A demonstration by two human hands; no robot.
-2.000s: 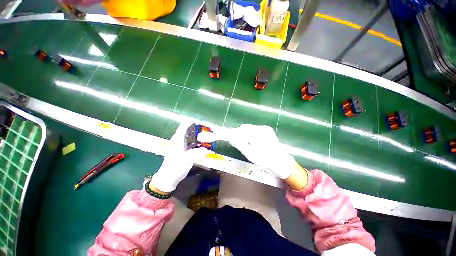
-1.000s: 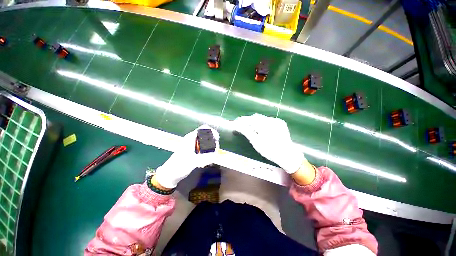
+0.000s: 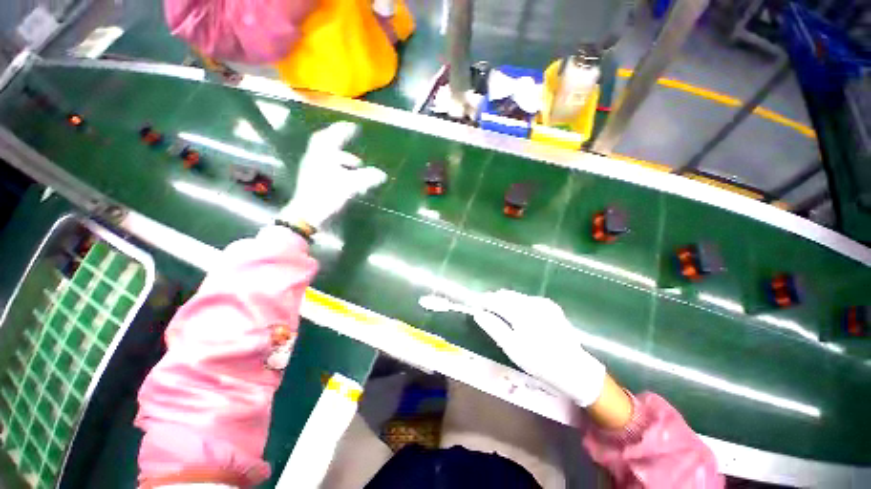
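Observation:
My left hand (image 3: 329, 177), in a white glove, is stretched out over the green conveyor belt (image 3: 382, 224). Its fingers are apart and nothing shows in it. A dark block with an orange winding (image 3: 256, 183) lies on the belt just left of it, slightly blurred. My right hand (image 3: 540, 339), also in a white glove, is over the belt's near side, palm down. A thin pale shape points left from it; I cannot tell whether it is a finger or a stick. More dark and orange blocks (image 3: 609, 224) lie spaced along the belt.
A divided green tray (image 3: 72, 344) is at the left. A white bar with a yellow end (image 3: 320, 430) is by my lap. Across the belt are a blue bin (image 3: 506, 122), a yellow bin (image 3: 563, 134) and a person's pink sleeve (image 3: 239, 29) beside something yellow. Metal rails edge the belt.
My left hand has moved forward and left over the belt and no longer holds the block. My right hand is slightly lower in view. The view has shifted, and my left arm covers part of the bench.

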